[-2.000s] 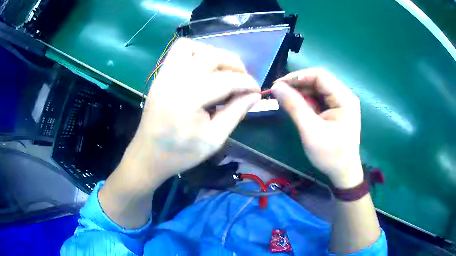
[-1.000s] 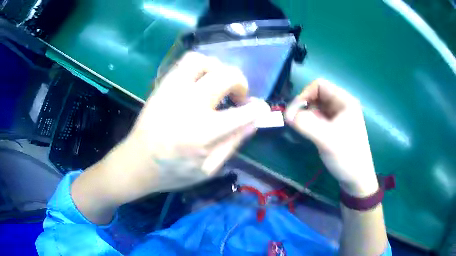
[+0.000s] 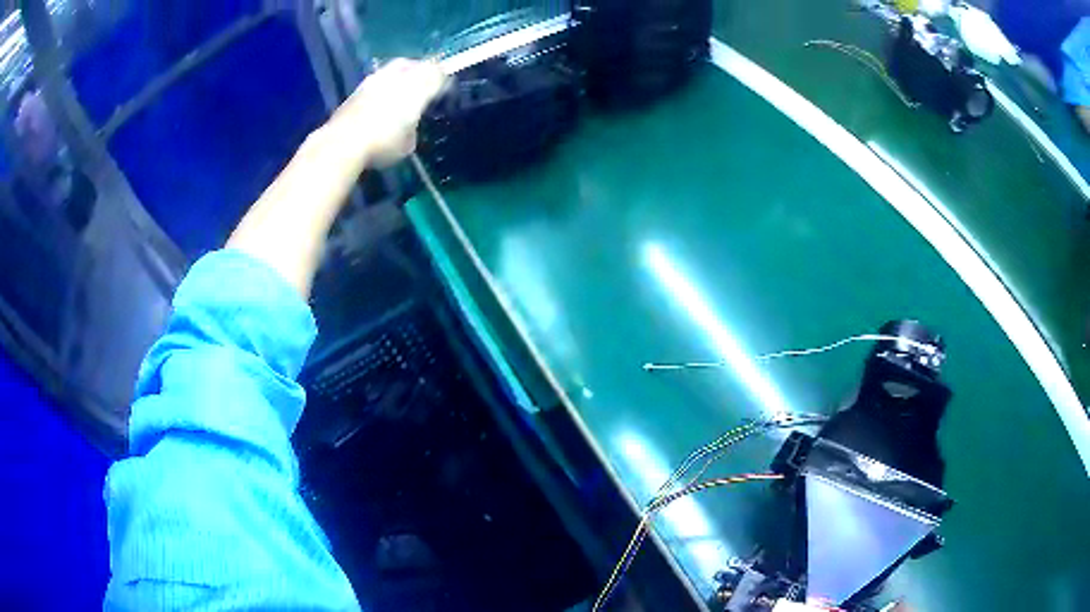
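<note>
My left hand point(image 3: 400, 108) is stretched to the upper left, at the near end of a dark, blurred object point(image 3: 496, 114) with a pale edge. Its fingers are too blurred to tell whether they grip it. The black optical housing point(image 3: 902, 418) lies on the green bench at the lower right, its wide end cut off by the picture's bottom edge. A shiny grey trapezoid panel point(image 3: 861, 538) shows inside it. Thin multicolour leads point(image 3: 705, 482) hang over the bench edge. A thin white cable point(image 3: 777, 356) runs left from the narrow end. My right hand is not discernible.
A black perforated crate point(image 3: 371, 359) sits below the bench edge. White dividing strips point(image 3: 855, 155) curve across the green bench point(image 3: 598, 227). Another black unit with wires point(image 3: 938, 72) lies beyond them. A person's blue sleeve point(image 3: 1079, 66) shows at the right edge.
The view has swung left. My left hand has left the housing and reached to the far left. My right hand has left the picture. The housing now appears lower right.
</note>
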